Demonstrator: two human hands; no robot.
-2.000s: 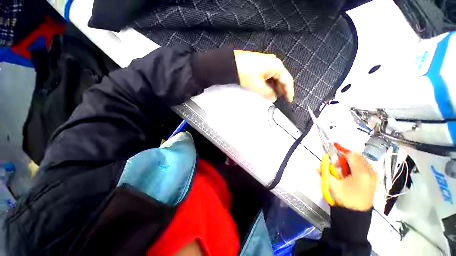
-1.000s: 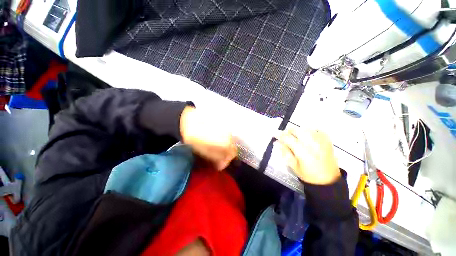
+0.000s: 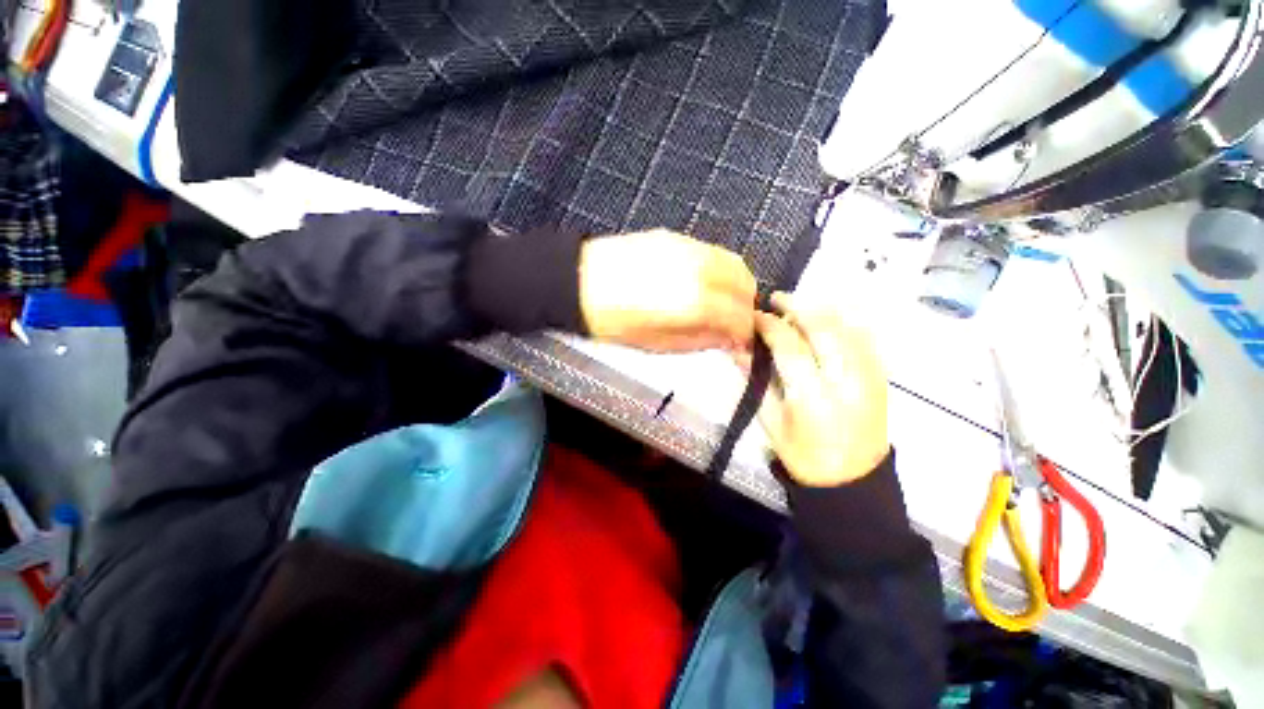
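The dark checked fabric (image 3: 624, 139) lies on the white machine table, its right edge by the presser foot (image 3: 908, 173). My left hand (image 3: 670, 291) is at the fabric's lower right corner, fingers pinched at the tape and cloth edge. My right hand (image 3: 832, 395) is beside it, fingertips touching the same spot and holding the narrow black tape (image 3: 744, 409). The tape runs down over the table's front edge. The fingertips of both hands partly hide the corner and tape.
Scissors (image 3: 1026, 478) with yellow and red handles lie right of my right hand. The white machine head (image 3: 1067, 83) stands upper right, with pale thread (image 3: 1178, 374) and a dark piece (image 3: 1151, 429) below it. A ruler-marked strip (image 3: 582, 388) runs along the front edge.
The right hand has put the scissors down on the table and moved left to the tape. The left hand has moved from the table's front edge up to the fabric corner.
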